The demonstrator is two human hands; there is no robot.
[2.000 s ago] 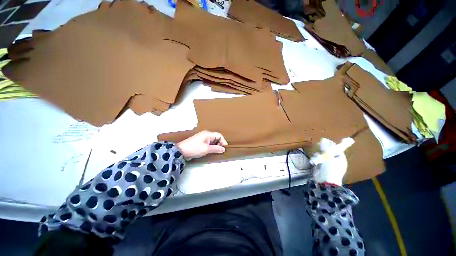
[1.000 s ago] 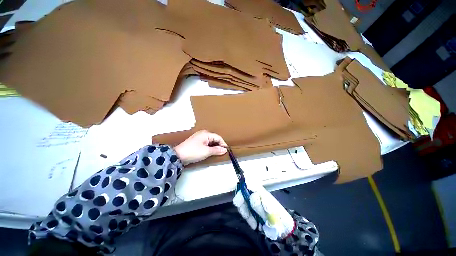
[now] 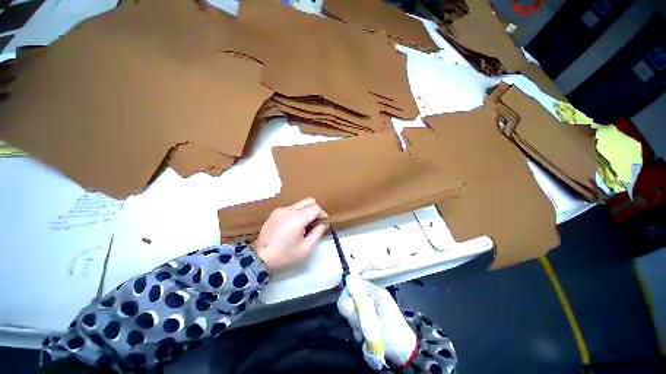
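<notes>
A large brown cut panel (image 3: 350, 172) lies in front of me, its right part hanging over the table edge. My bare left hand (image 3: 291, 232) pinches the panel's near edge between thumb and fingers. My right hand (image 3: 376, 318), in a white knit glove with a red cuff edge, holds scissors (image 3: 339, 253). Their dark narrow blades point up to the panel edge beside my left fingertips. The handles are mostly hidden in the glove, and whether the blade tips touch the panel is hard to tell.
Brown panel stacks lie at the left and centre (image 3: 146, 88) and at the right (image 3: 555, 139). Yellow pieces (image 3: 617, 150) lie at the far right. Dark slivers dot the white table surface (image 3: 58, 248). The table's near edge runs just in front of my body.
My right hand has come from the panel's right side to the near edge, with the scissors now showing. My left hand still pinches the edge and is turned a little more.
</notes>
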